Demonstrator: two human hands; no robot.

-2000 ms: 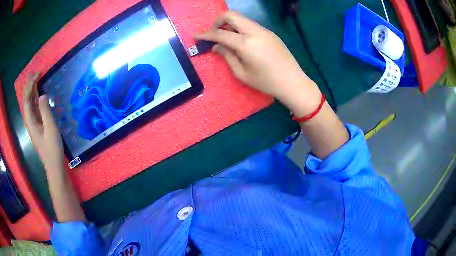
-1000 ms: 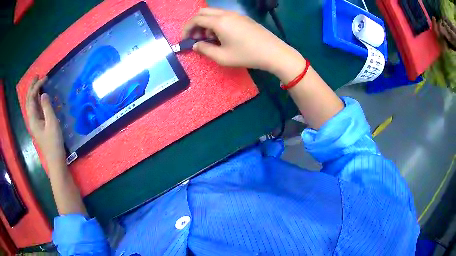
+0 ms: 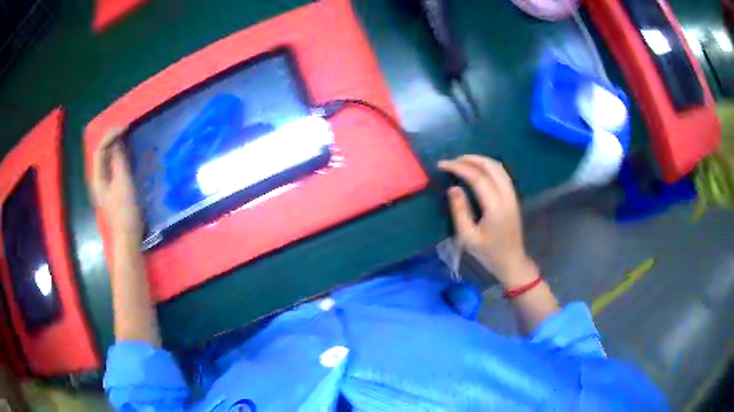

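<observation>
The tablet [image 3: 213, 153] lies on a red foam tray [image 3: 362, 169], its lit screen showing a blue swirl and a strong white glare. My left hand [image 3: 117, 185] grips the tablet's left edge, blurred, with the thumb at the rim. A dark plug with a thin cable [image 3: 366, 106] sits at the tablet's right edge, and the cable runs right across the foam. My right hand [image 3: 487, 213] is off the tray's right corner near the bench edge, fingers curled apart, with nothing visible in it.
A blue box [image 3: 559, 100] with a white label roll [image 3: 604, 109] stands at right. Other red trays with dark tablets lie at far left [image 3: 32, 249] and far right [image 3: 664, 60]. A black corded object [image 3: 443, 36] lies beyond the tray, and part of a pink object [image 3: 547, 6] shows at the top.
My right hand has let go of the dark plug and moved right and towards me. My left hand stays at the tablet's left edge. The whole view has shifted and blurred.
</observation>
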